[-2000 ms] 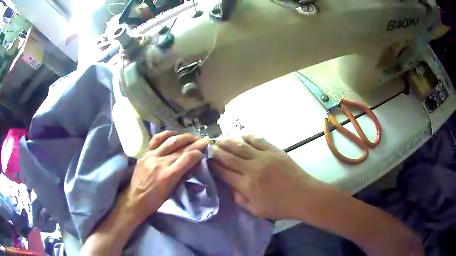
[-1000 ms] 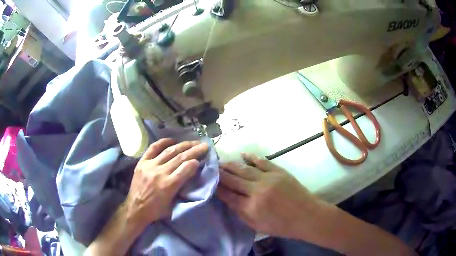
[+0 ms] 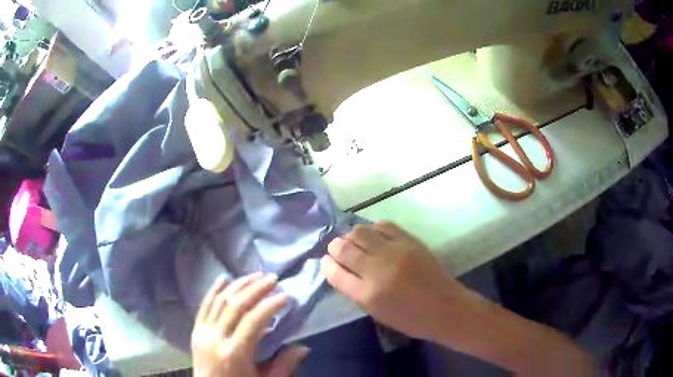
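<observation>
The grey-blue garment [image 3: 214, 213] lies in loose folds on the left of the machine bed, running up beside the needle area. The presser foot and needle [image 3: 304, 147] are under the head, at the cloth's right edge. My right hand [image 3: 384, 276] pinches the garment's right edge between thumb and fingers, below the foot. My left hand [image 3: 243, 328] lies on the cloth near the bed's front edge, fingers slightly spread; whether it grips cloth is unclear. The cream sewing machine [image 3: 413, 44] stands above.
Scissors with orange-red handles [image 3: 509, 158] lie on the bed under the machine arm. Dark cloth [image 3: 568, 272] is piled at the right. A pink item [image 3: 31, 221] is at the left. A cream oval part [image 3: 208, 136] hangs left of the head.
Both hands have moved down and away from the foot, drawing the garment's edge towards me. My left hand has shifted lower, and the cloth is spread more. The view has shifted slightly.
</observation>
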